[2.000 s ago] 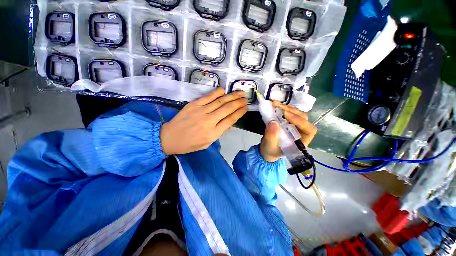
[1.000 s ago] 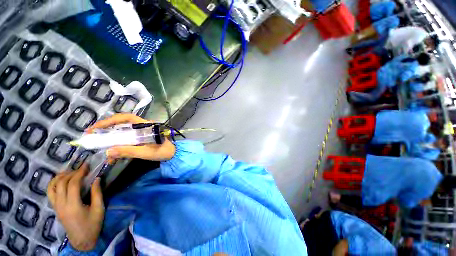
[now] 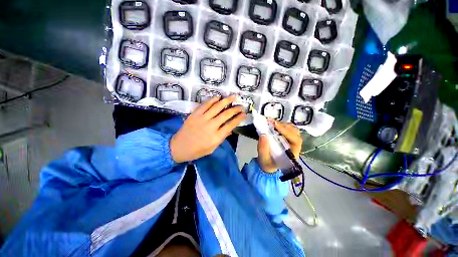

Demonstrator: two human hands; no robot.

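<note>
The translucent blister tray [image 3: 193,52] holds rows of black watch housings. My right hand [image 3: 287,142] holds the white glue syringe [image 3: 271,143] like a pen, its yellowish tip at a housing [image 3: 243,103] in the front row. My left hand [image 3: 207,128] lies flat at the tray's front edge, its fingertips at the left side of that housing and partly covering it. Whether the fingertips press on the housing or hold a part cannot be told. A thin hose hangs from the syringe's black rear cap.
Right of the tray are a blue strip [image 3: 365,100] with white wiping paper [image 3: 379,78] on it and the black glue dispenser [image 3: 409,108] with a red display. Blue air line [image 3: 371,186] loops below it. Side trays [image 3: 442,165] are at the far right, red bins [image 3: 407,240] below.
One second ago the view was turned toward the right aisle, the syringe was lifted above the tray and my left hand was spread apart from it. Now syringe tip and left fingertips meet at a front-row housing.
</note>
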